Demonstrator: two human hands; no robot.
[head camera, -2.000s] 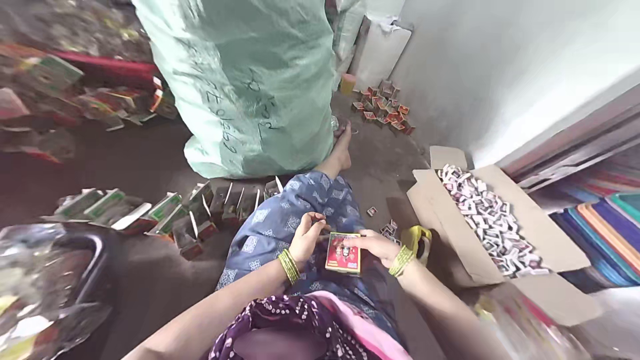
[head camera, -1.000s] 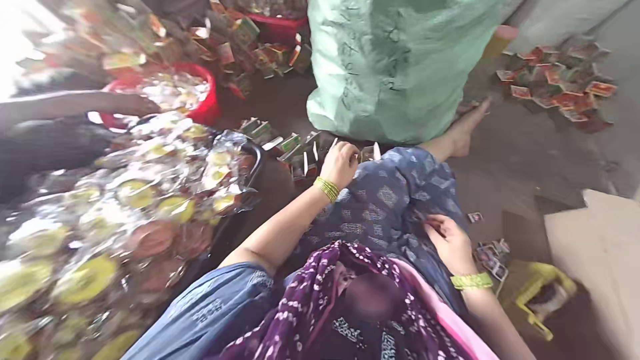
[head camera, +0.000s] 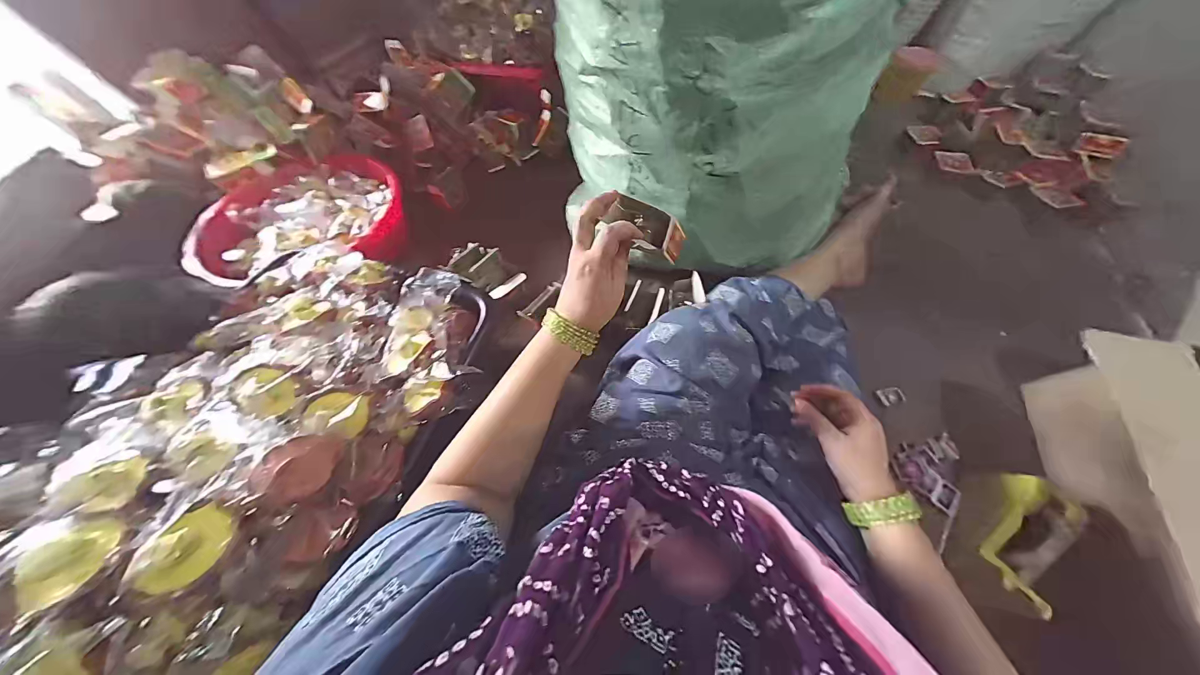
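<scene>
My left hand (head camera: 600, 262) is raised over the floor in front of my left knee, its fingers closed on a small cardboard box (head camera: 647, 227) with a dark face and an orange-red side. Below it, a row of similar boxes (head camera: 642, 302) lies on the floor between my knee and the large green sack (head camera: 703, 122). My right hand (head camera: 844, 436) rests by my right thigh, fingers loosely curled and apart, and nothing shows in it. Small printed pieces (head camera: 928, 473) lie on the floor beside my right wrist.
At left, plastic-wrapped yellow and reddish round items (head camera: 267, 389) fill a dark container. Behind them stands a red tub (head camera: 389, 211) of small wrapped pieces. Small boxes are piled at back left and back right (head camera: 1041, 150). A yellow-handled bag (head camera: 1012, 525) and cardboard flaps (head camera: 1134, 422) are at right.
The view has swung left. My left hand was down at the row of boxes a second ago and is now lifted with a box. Earlier, both hands were at a red-faced box over my lap.
</scene>
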